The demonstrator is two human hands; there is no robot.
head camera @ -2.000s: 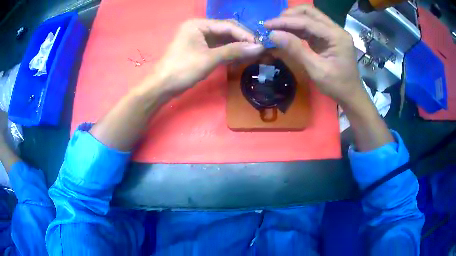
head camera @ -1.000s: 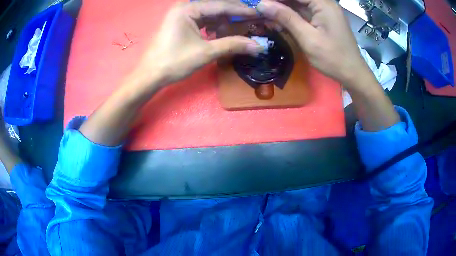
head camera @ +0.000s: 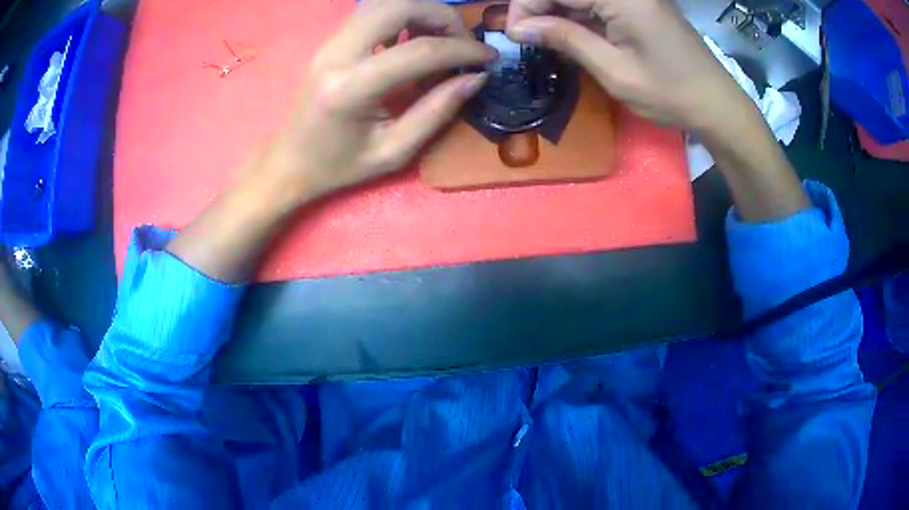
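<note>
The round glossy black housing (head camera: pixel 518 105) sits in the orange-brown fixture (head camera: pixel 573 164) with a white block (head camera: pixel 501 44) at its upper part. My left hand (head camera: pixel 374 115) is at the housing's left side. Its index fingertip is beside the white block and its thumb tip is lower, a little apart; nothing shows between them. My right hand (head camera: pixel 638 65) is over the housing's upper right, its fingertips close together beside the white block. Whether they pinch a tiny part cannot be seen. The fingers hide the top of the housing.
The fixture lies on a red-pink mat (head camera: pixel 399 224) with thin copper-coloured strands (head camera: pixel 229 62) at left. A blue bin (head camera: pixel 60 129) is at far left, near another person's blue sleeve (head camera: pixel 55 364). At right are white tissue (head camera: pixel 777 110), small metal parts (head camera: pixel 762 22) and another blue bin (head camera: pixel 872 75).
The view has shifted, so bench things appear higher. Both hands have come from above the fixture, near the blue bin behind it, down to the white block on the housing.
</note>
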